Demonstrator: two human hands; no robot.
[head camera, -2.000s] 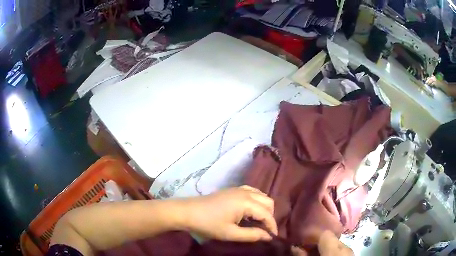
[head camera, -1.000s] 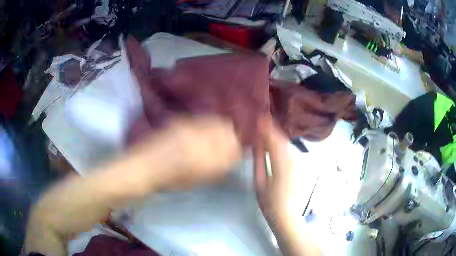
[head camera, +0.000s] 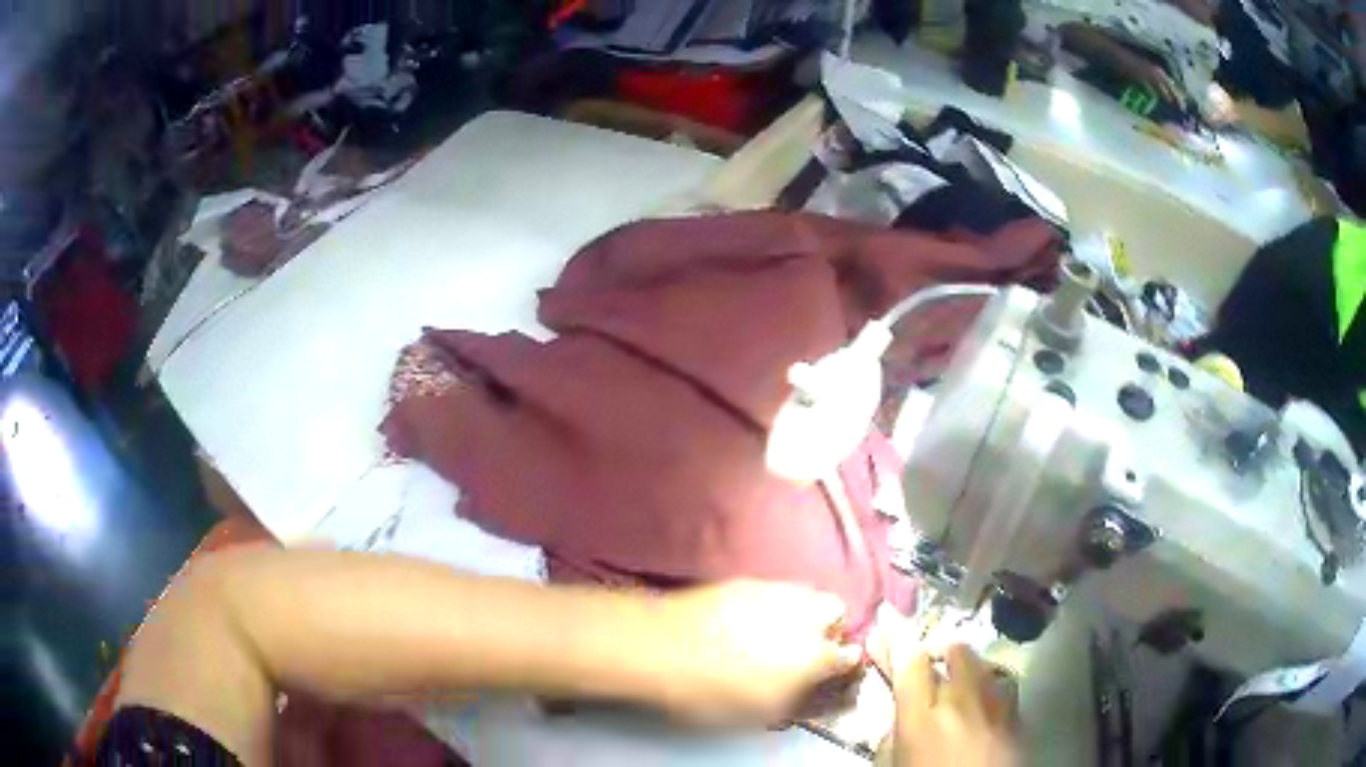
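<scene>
The maroon lining fabric (head camera: 659, 405) lies spread over the table, left of the sewing machine, with flecked tweed (head camera: 427, 375) showing at its left corner. The off-white sewing machine head (head camera: 1109, 450) stands at the right, and the white lamp (head camera: 824, 412) hangs over the cloth. My left hand (head camera: 764, 647) is closed on the near right edge of the lining fabric, close to the needle area. My right hand (head camera: 951, 704) is at the bottom, beside the needle area, blurred; whether it grips cloth I cannot tell. The needle itself is hidden in glare.
The white table extension (head camera: 345, 300) reaches left. An orange basket (head camera: 113, 704) shows partly behind my left forearm. Scraps (head camera: 974, 188) are piled in the trough behind the table. Dark snips (head camera: 1112, 689) lie on the machine bed. Black and neon green cloth (head camera: 1296, 307) is behind the machine.
The maroon fabric was lifted and swung across the table and now lies flat beside the machine. Both hands have moved down and right to the needle area.
</scene>
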